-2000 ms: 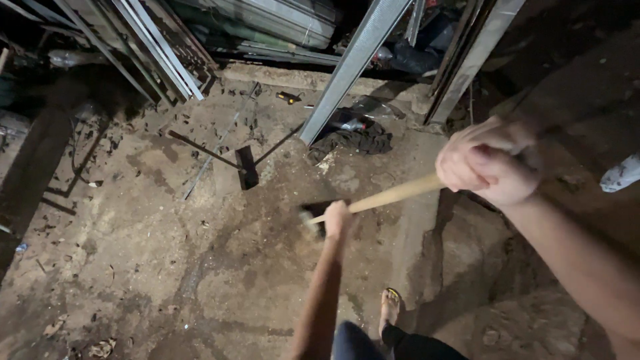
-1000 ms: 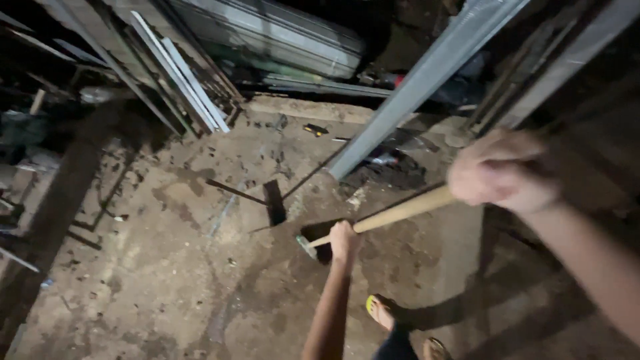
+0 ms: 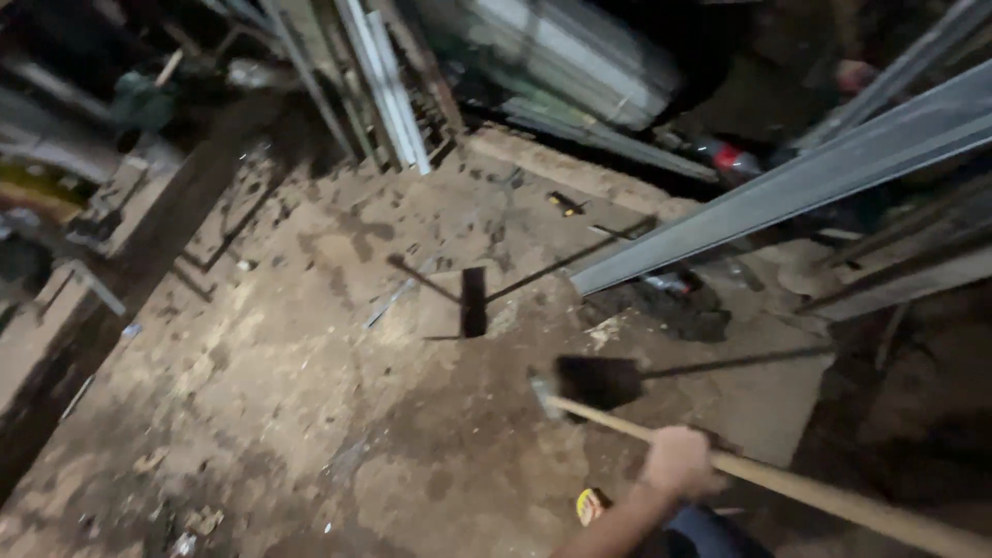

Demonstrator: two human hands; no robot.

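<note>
My left hand point(image 3: 682, 465) is closed around the long wooden handle point(image 3: 814, 492) of a tool, partway along it. The handle slants from the lower right edge to a blurred grey metal head point(image 3: 546, 395) at or just above the floor; its exact type is unclear. Beside the head lies a dark shadow point(image 3: 597, 380) with a thin line running right. My right hand is out of the frame. Further up, a dark flat rectangular shape point(image 3: 473, 302) stands by a pale slab point(image 3: 443, 314), with thin dark lines beside it; object or shadow cannot be told.
A grey metal beam point(image 3: 775, 186) slants down to the floor at right. Metal strips point(image 3: 391, 93) lean at the back near a low ledge point(image 3: 558, 167). A small black and yellow object point(image 3: 566, 204) lies before it. A foot in a yellow sandal point(image 3: 590, 504) is beside my left forearm.
My right hand, on the handle in both earlier frames, is out of view now. My left hand still holds the handle. The view has shifted.
</note>
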